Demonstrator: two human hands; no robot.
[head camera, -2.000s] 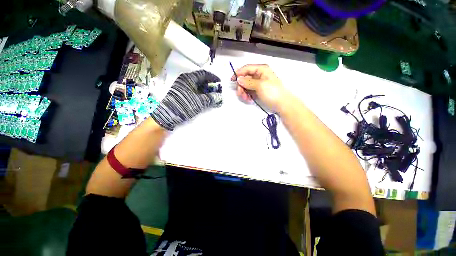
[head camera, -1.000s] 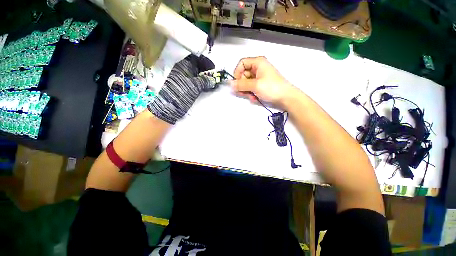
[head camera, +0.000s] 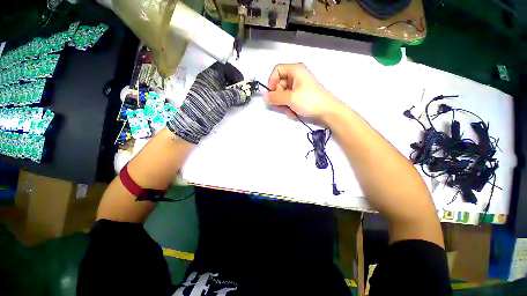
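My left hand (head camera: 207, 103), in a grey-black striped glove, holds a small circuit board (head camera: 247, 88) between thumb and fingers. My bare right hand (head camera: 297, 92) pinches a black cable (head camera: 319, 148) near its end. The cable's tip meets or nearly meets the board's right edge; the exact contact is too small to tell. The cable's bundled middle lies on the white mat below my right hand, its plug toward the front edge. The dark soldering iron (head camera: 240, 36) points down just above and behind the board, apart from it.
A film-wrapped duct (head camera: 199, 33) with a white nozzle reaches in from the top left. Loose boards (head camera: 147, 114) lie left of my glove. A black cable pile (head camera: 456, 153) lies at the mat's right. Board rows (head camera: 26, 92) cover the far-left table. A wooden shelf (head camera: 370, 24) stands behind.
The board in my left hand and the cable end in my right hand have come together. The cable bundle has shifted slightly, and its plug now shows. The view has shifted a little.
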